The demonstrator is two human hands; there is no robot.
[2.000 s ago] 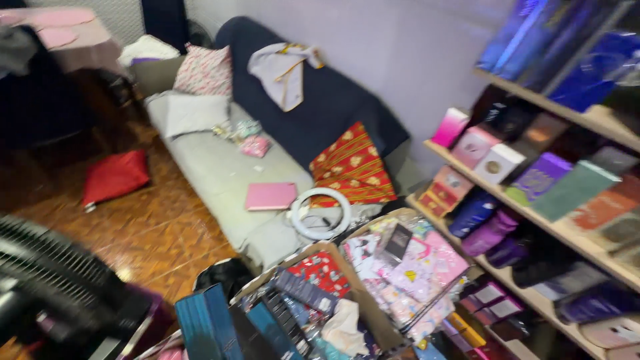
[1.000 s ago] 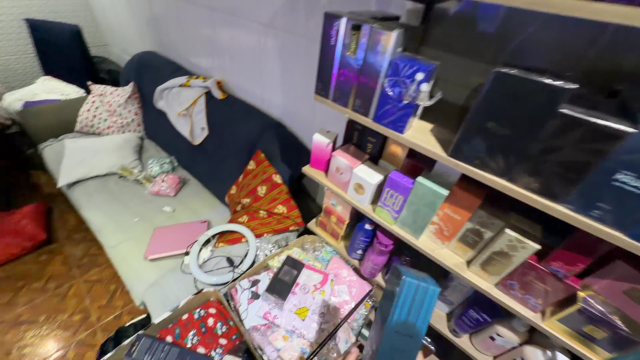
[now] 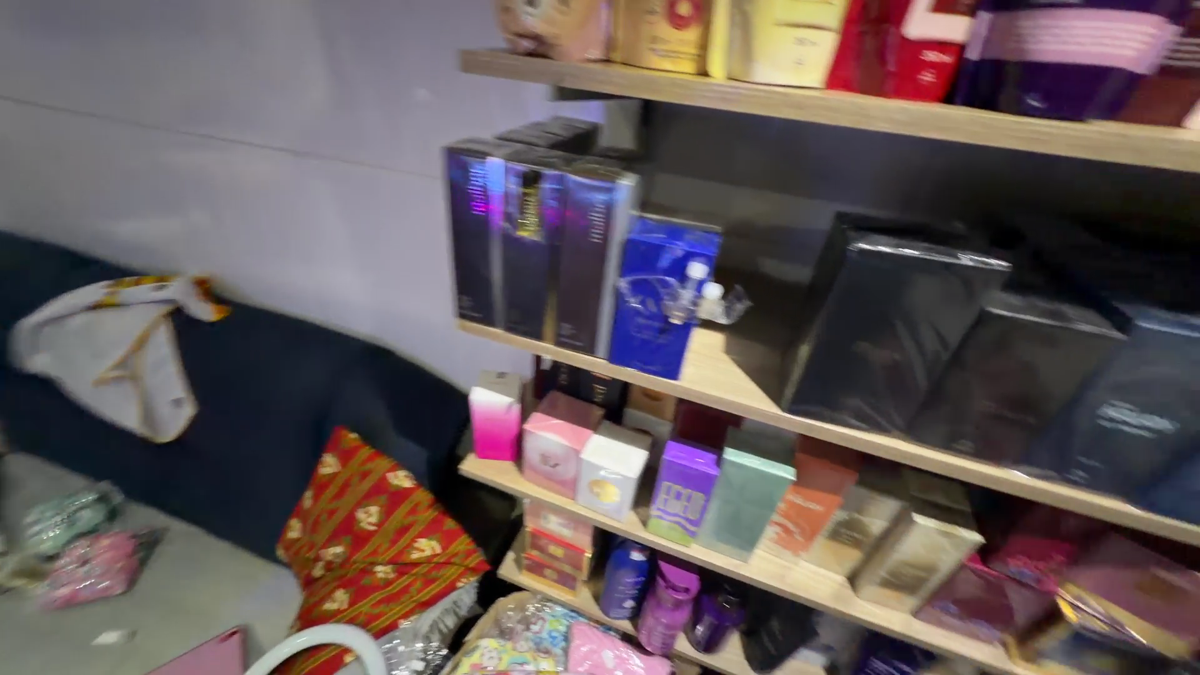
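Neither of my hands is in view. Wooden shelves [image 3: 750, 398] on the right hold boxed products. Tall dark boxes [image 3: 530, 248] stand at the left end of one shelf, beside a blue box [image 3: 661, 295] with small clear vials [image 3: 696, 291] at its side. Larger black boxes in clear wrap [image 3: 900, 328] lean farther right. One shelf lower stand a white and pink box [image 3: 495, 415], a pink box [image 3: 560, 442], a white box [image 3: 612, 469], a purple box [image 3: 682, 490] and a green box [image 3: 747, 502]. Purple bottles [image 3: 667, 605] are below.
A dark blue sofa [image 3: 309, 375] runs along the wall at the left, with a white cloth [image 3: 141, 366] over its back. On it are a red patterned cushion [image 3: 375, 534] and wrapped bundles [image 3: 92, 567]. A white ring light [image 3: 323, 633] and an open box of packaged items [image 3: 553, 647] are at the bottom.
The view has swung right and up toward the shelves, bringing the upper shelf into sight. In the frame from one second ago, a tall blue box stood low in front of the shelves; it is out of view now.
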